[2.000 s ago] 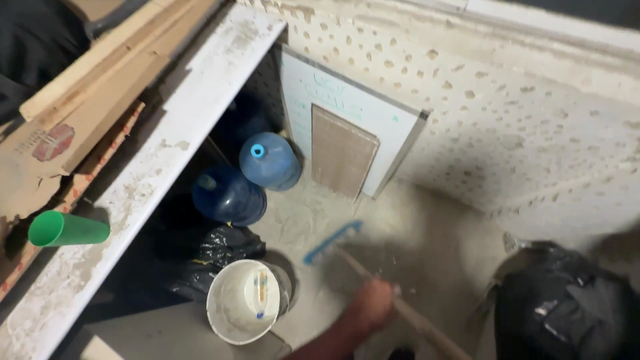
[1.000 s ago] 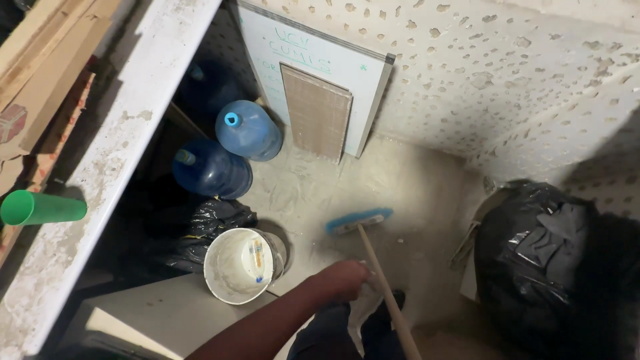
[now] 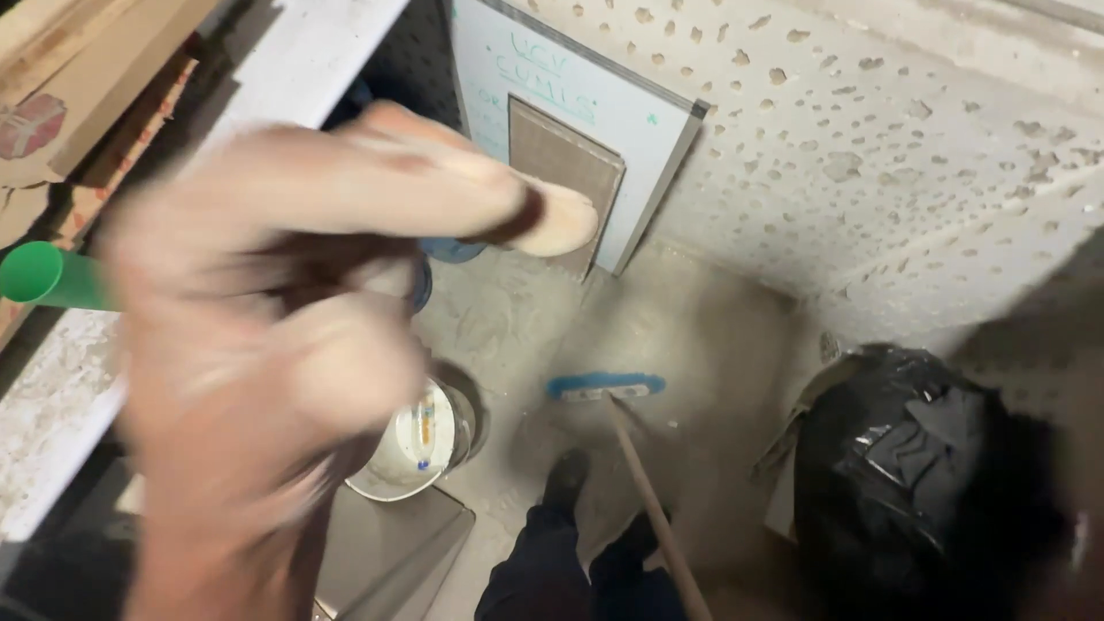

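Note:
My left hand (image 3: 285, 285) is raised close to the camera at the left, blurred, with its fingers bent and its thumb apart; nothing shows in it. Beyond it on the floor lies the blue head (image 3: 607, 385) of a push broom, its wooden handle (image 3: 647, 483) running down to the lower frame edge beside my shoes. Who or what holds the handle's upper end is out of view. Behind my left wrist stands a white bucket (image 3: 452, 405) with a labelled item inside. Partly covered by my left hand is a green plastic cup (image 3: 52, 274) on the ledge. My right hand does not show.
A whiteboard (image 3: 660, 147) with a brown panel (image 3: 561, 159) leans on the pitted wall (image 3: 828, 164). A black garbage bag (image 3: 914, 466) stands at the right. Cardboard (image 3: 95, 86) lies at the upper left, and blue water jugs (image 3: 453, 250) are mostly hidden behind my hand.
My left hand, on the broom handle in the earlier frames, has let go and come up close to the camera at the left. The broom head is turned more level in view.

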